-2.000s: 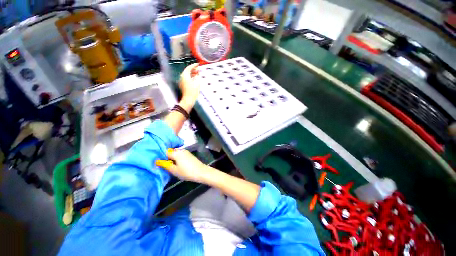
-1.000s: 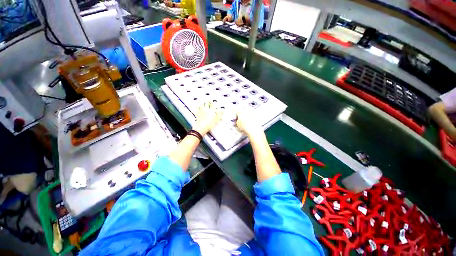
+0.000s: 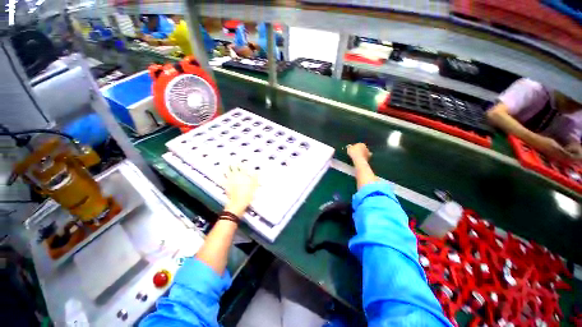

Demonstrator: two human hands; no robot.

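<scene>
The white parts tray (image 3: 281, 191) lies on another white tray on the green bench, with rows of square dark-centred pockets. My left hand (image 3: 240, 185) rests over the tray's near left part, fingers spread, with no part visible in it. My right hand (image 3: 358, 152) is beyond the tray's right corner, over the dark green conveyor. Its fingers look curled and it is blurred; whether it holds something small cannot be told.
The press (image 3: 70, 185) with its orange-brown fixture and red button (image 3: 161, 278) is at left. The red-orange fan (image 3: 189, 99) stands behind the trays. Red clamps (image 3: 491, 268), a translucent bottle (image 3: 442, 219) and a dark curved item (image 3: 328, 220) lie right. A person works far right.
My right hand has moved from the tray out over the conveyor. My left hand stays over the tray. The view has turned right, so the press and fan sit further left.
</scene>
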